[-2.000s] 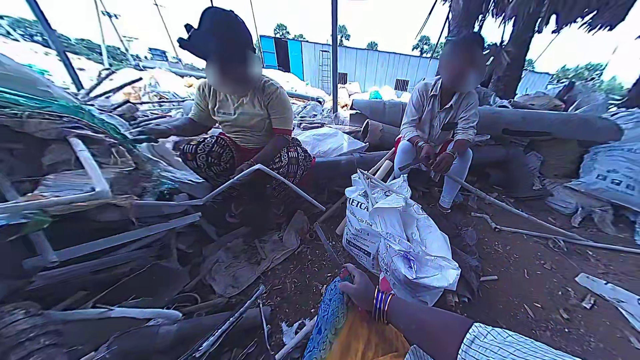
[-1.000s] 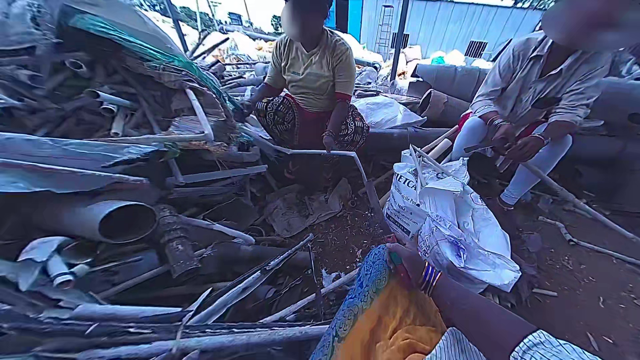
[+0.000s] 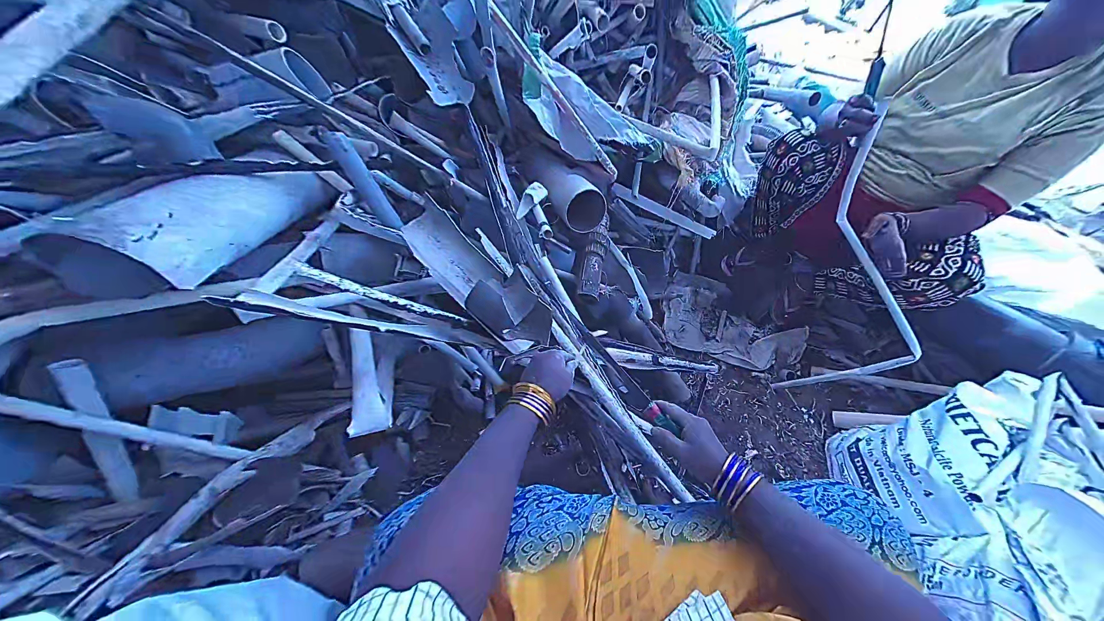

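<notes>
Near the middle, my left hand [image 3: 549, 374], with bangles at the wrist, is closed on the end of a split plastic pipe strip [image 3: 362, 323] that reaches out to the left. My right hand [image 3: 690, 440] is closed around a tool handle [image 3: 664, 421] with red and green on it; the tool's working end is hard to make out. Between the two hands a bundle of long, thin pipe pieces [image 3: 595, 371] slants down toward my lap. The blue and orange cloth [image 3: 638, 561] covers my knees.
Scrap plastic pipes [image 3: 172, 224] are heaped across the left, with an open pipe end [image 3: 580, 207] above centre. At the right a person [image 3: 949, 129] holds a bent white pipe [image 3: 862, 250]. A printed white sack [image 3: 931, 457] with pipe pieces stands at lower right.
The view has swung down and left onto the scrap heap. My left hand, not seen before, is now in view on a pipe strip. The bent pipe's upper end is now in the other person's raised hand.
</notes>
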